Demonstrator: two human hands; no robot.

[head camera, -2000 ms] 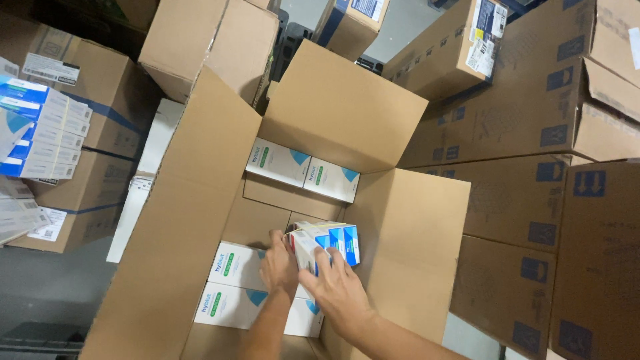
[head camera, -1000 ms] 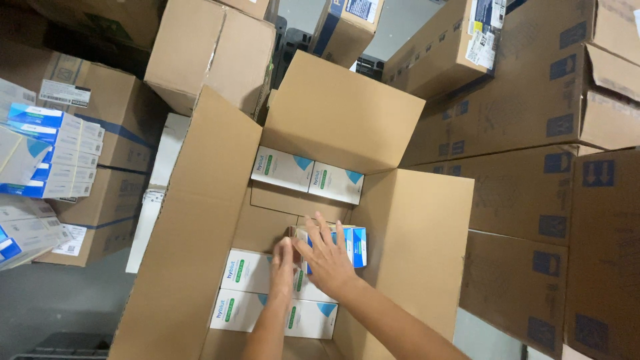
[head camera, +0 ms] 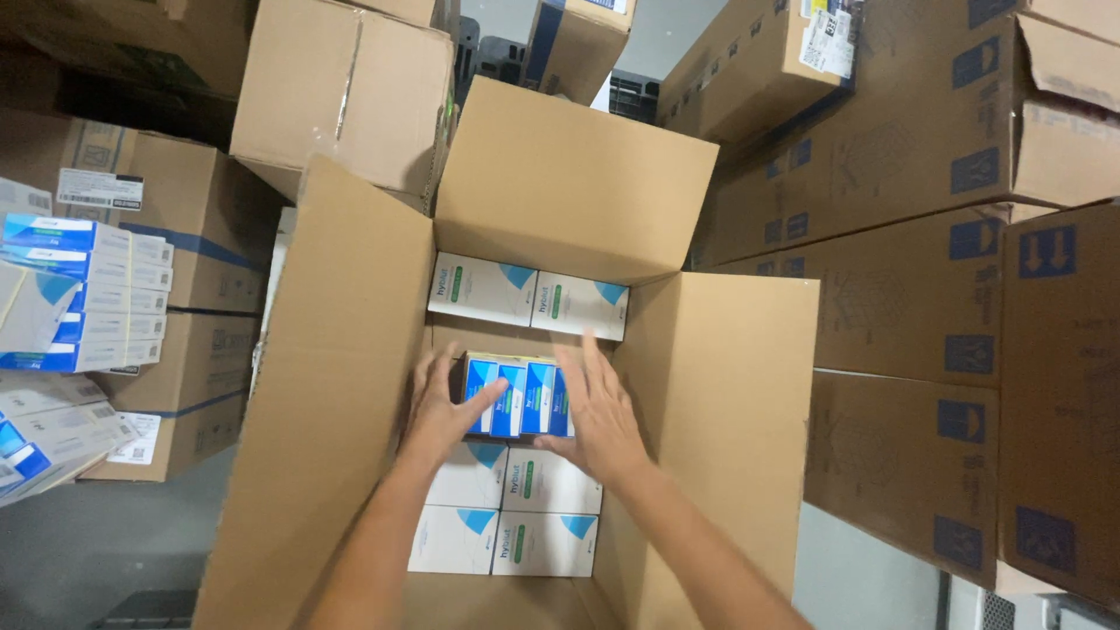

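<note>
An open cardboard box stands before me with its flaps raised. Inside it, a row of slim blue-and-white cartons lies between my two hands. My left hand is at the row's left end, thumb over the cartons, fingers spread. On the right end rests or hovers my right hand, fingers apart; whether it presses on the cartons is unclear. Two white cartons sit side by side at the box's far end. Several more white cartons fill part of the near end, below the row.
Banded stacks of blue-and-white cartons lie at the left beside brown boxes. A closed cardboard box stands behind the open one. Large cardboard boxes with blue marks are piled along the right; another labelled box is at the back.
My hands have moved apart from close together over the near cartons. The blue-and-white cartons now lie as a row between them, nearer the middle of the box.
</note>
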